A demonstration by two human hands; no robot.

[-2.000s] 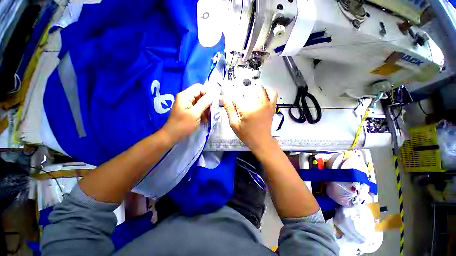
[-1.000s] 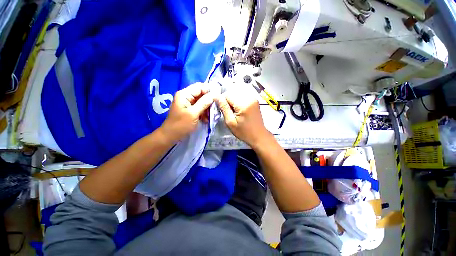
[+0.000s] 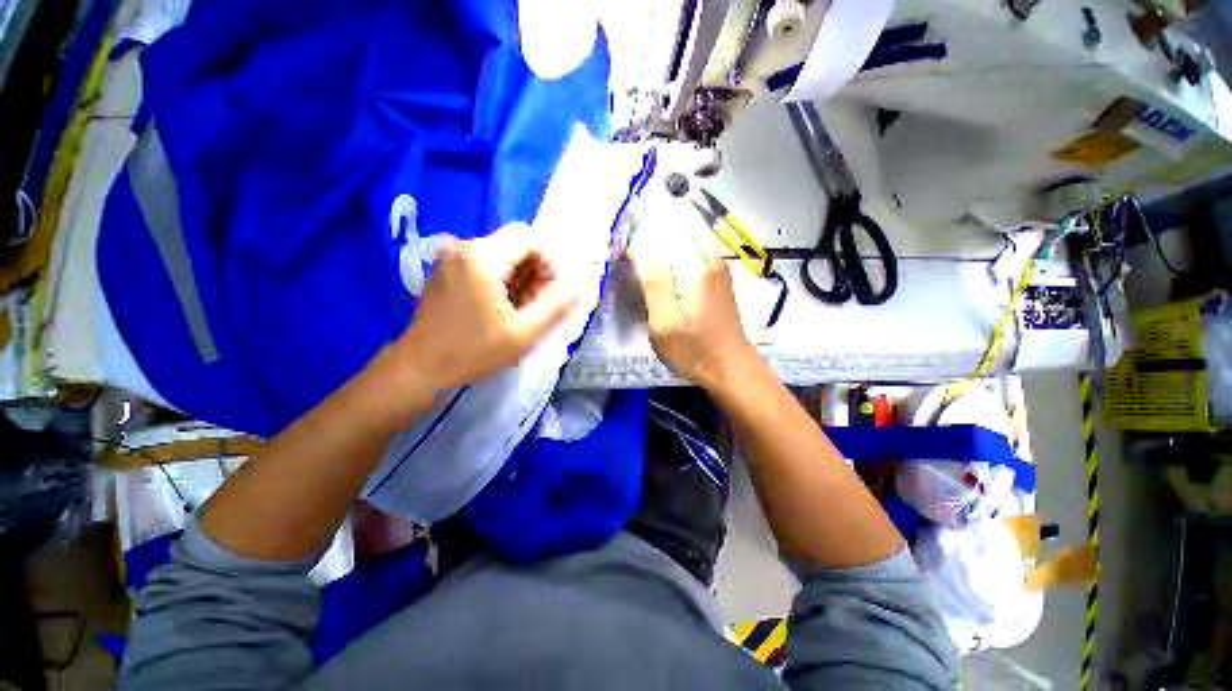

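Observation:
The white strip (image 3: pixel 520 392) with dark-blue edging lies flat from near the needle area down over the table's front edge. The royal-blue garment body (image 3: pixel 311 189), with white print and a grey stripe, spreads left of it. My left hand (image 3: pixel 486 304) is on the strip's left side with fingers curled; whether it grips the fabric is unclear. My right hand (image 3: pixel 682 290) rests at the strip's right edge, its fingertips washed out by glare. The presser foot and needle (image 3: pixel 696 122) are just above, partly hidden.
Yellow-handled thread snips (image 3: pixel 736 232) and black-handled shears (image 3: pixel 844 230) lie right of my right hand. The white machine head (image 3: pixel 1000 122) spans the upper right. A side bin with white bundles (image 3: pixel 966 581) and a blue strip (image 3: pixel 932 443) is at lower right.
The white strip's upper part now lies open, with its blue edging further right. My hands have moved apart, left hand leftward and right hand rightward. The view has shifted slightly.

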